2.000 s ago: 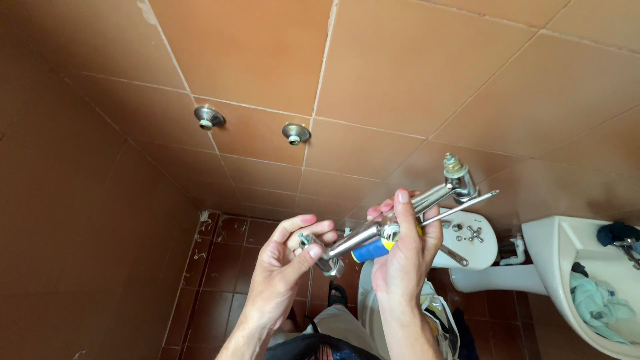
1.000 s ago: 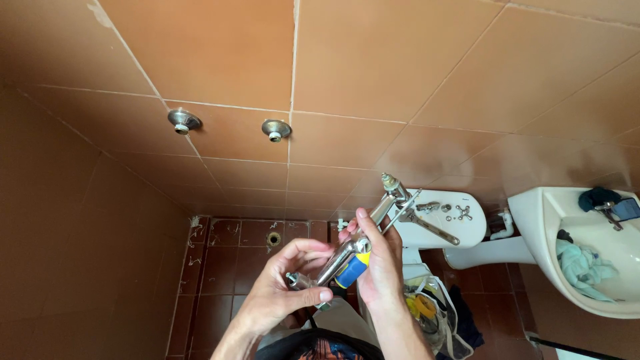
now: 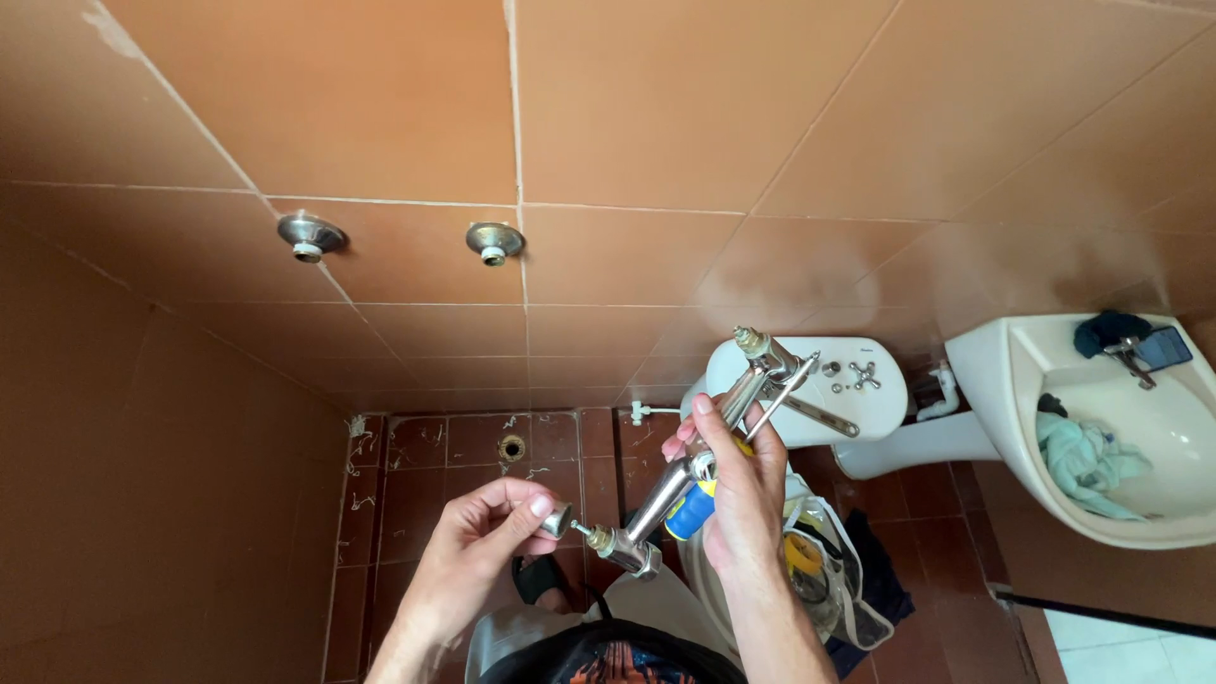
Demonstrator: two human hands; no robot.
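My right hand (image 3: 736, 475) grips a chrome two-valve mixer tap body (image 3: 665, 494) together with a screwdriver (image 3: 692, 511), whose handle is blue and yellow and whose shaft points up to the right. Brass valve stems show at both ends of the tap body. Between the fingertips of my left hand (image 3: 499, 532) is a small metal cap or sleeve (image 3: 558, 521), just left of the lower stem and apart from it. Two wall connections with round chrome flanges, the left one (image 3: 311, 236) and the right one (image 3: 494, 242), stick out of the tiled wall.
On the toilet cistern lid (image 3: 807, 366) lie a cross handle (image 3: 864, 376), small metal parts and a wrench (image 3: 822, 415). A washbasin (image 3: 1021, 456) holds cloth (image 3: 1088, 461); a phone (image 3: 1163, 349) rests by its tap. Below are a clear bag (image 3: 836, 589) and a floor drain (image 3: 512, 447).
My left hand has come away from the lower end of the tap body with the small metal piece, and the lower brass stem now shows bare. My right hand keeps hold of the tap body and screwdriver.
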